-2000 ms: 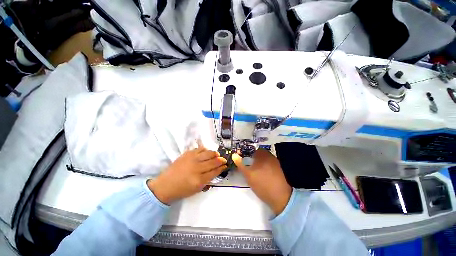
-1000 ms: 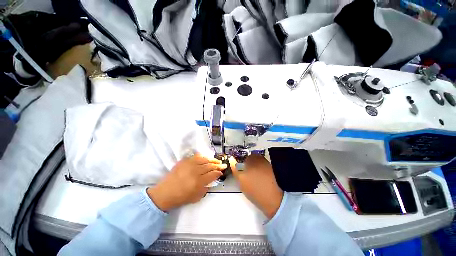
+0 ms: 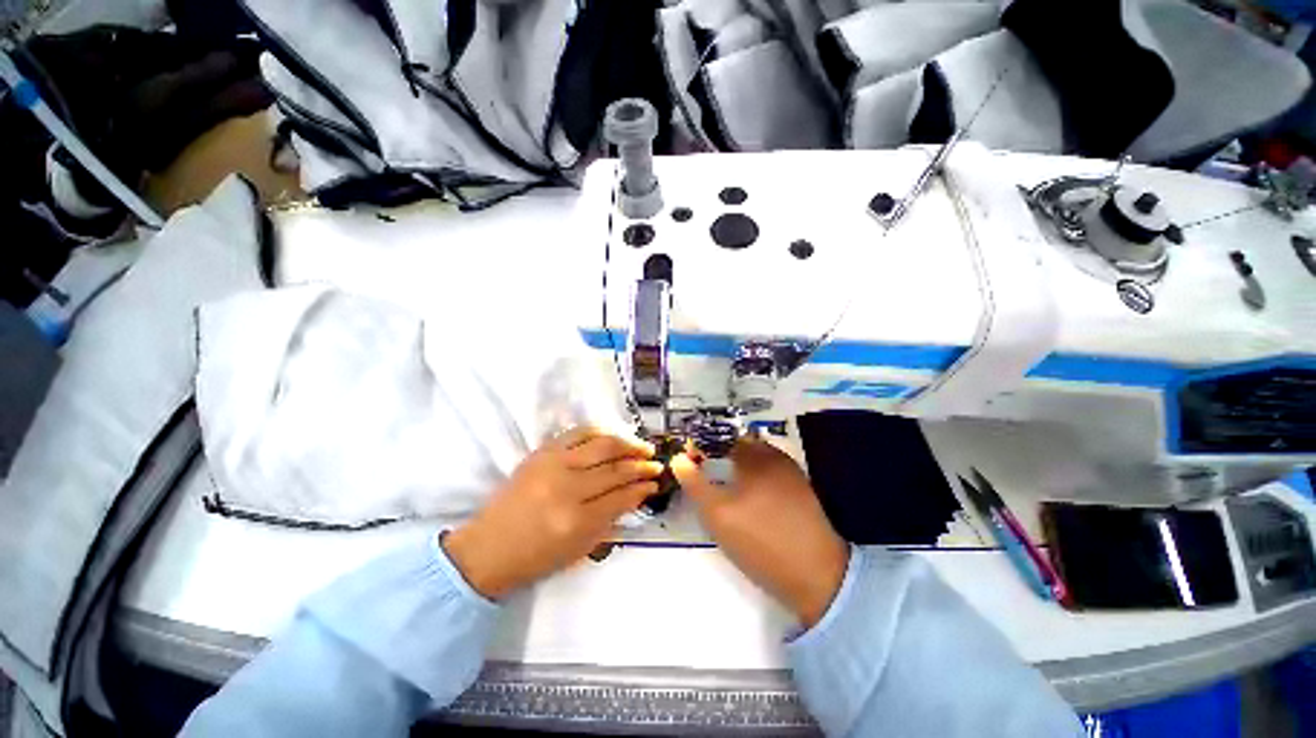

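A light grey garment panel (image 3: 339,404) with a black edge lies left of the needle and runs under my left hand. My left hand (image 3: 556,505) presses on its right end, fingertips at the lit needle area. My right hand (image 3: 761,522) is just right of the needle, its thumb and finger at a small black fabric piece (image 3: 661,499) between both hands. The presser foot and needle are mostly hidden by my fingertips. The white sewing machine (image 3: 808,289) stands behind my hands.
Black cut pieces (image 3: 880,479) are stacked right of my right hand. Pink and blue slim tools (image 3: 1022,545) and a phone (image 3: 1140,557) lie further right. Stacked panels (image 3: 108,433) lie at the left, and more are heaped (image 3: 433,87) behind the machine. A measuring tape (image 3: 621,702) runs along the front edge.
The camera view has shifted slightly. My hands remain at the needle with only small finger movements, and the pale panel's folds have changed a little.
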